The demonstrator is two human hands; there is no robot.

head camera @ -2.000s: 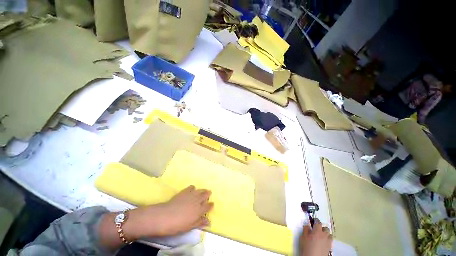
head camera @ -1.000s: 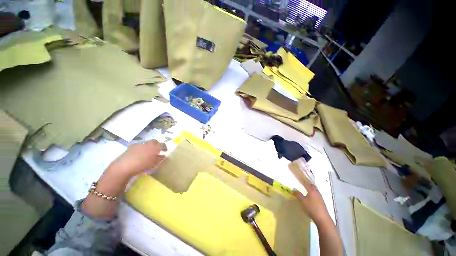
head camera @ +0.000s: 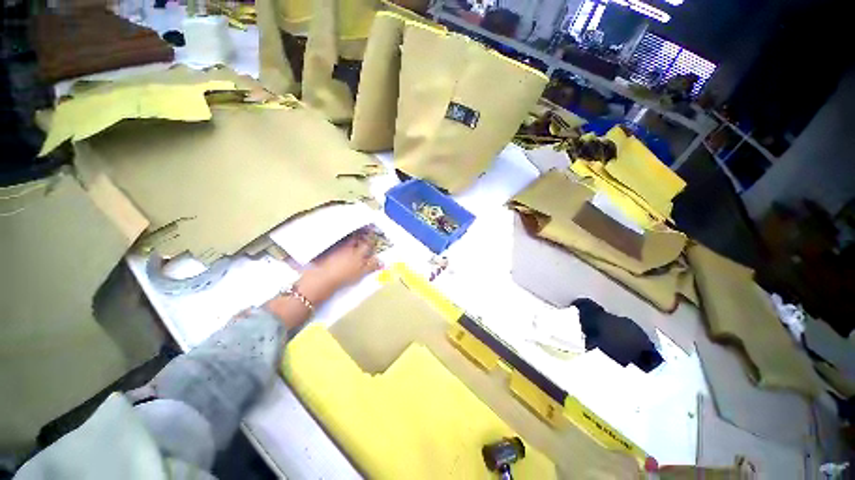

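Note:
The khaki panel (head camera: 386, 323) with its yellow side (head camera: 403, 403) folded up lies before me. The yellow ruler (head camera: 502, 352) with a black band runs along its far edge. A hammer (head camera: 504, 454) rests on the yellow part, its handle cut off by the bottom edge. My left hand (head camera: 339, 266) is over the small khaki tabs (head camera: 377, 240) by the white paper; whether its fingers hold one is unclear. A slim bottle-like thing (head camera: 698, 470) with a red tip lies at the bottom edge. My right hand is largely cut off or blurred there, its grip unclear.
A blue bin (head camera: 427, 216) of small pieces stands beyond the ruler. Upright khaki bag shells (head camera: 459, 112) stand behind it. Wide cut khaki panels (head camera: 234, 169) lie left, folded khaki pieces (head camera: 600, 239) right. A black cloth (head camera: 614, 335) lies beyond the ruler.
The view has swung left. My left hand has moved from the panel's left corner to the small tabs. The brownish packet is gone from beside the black cloth. My right hand has moved down towards the bottom edge.

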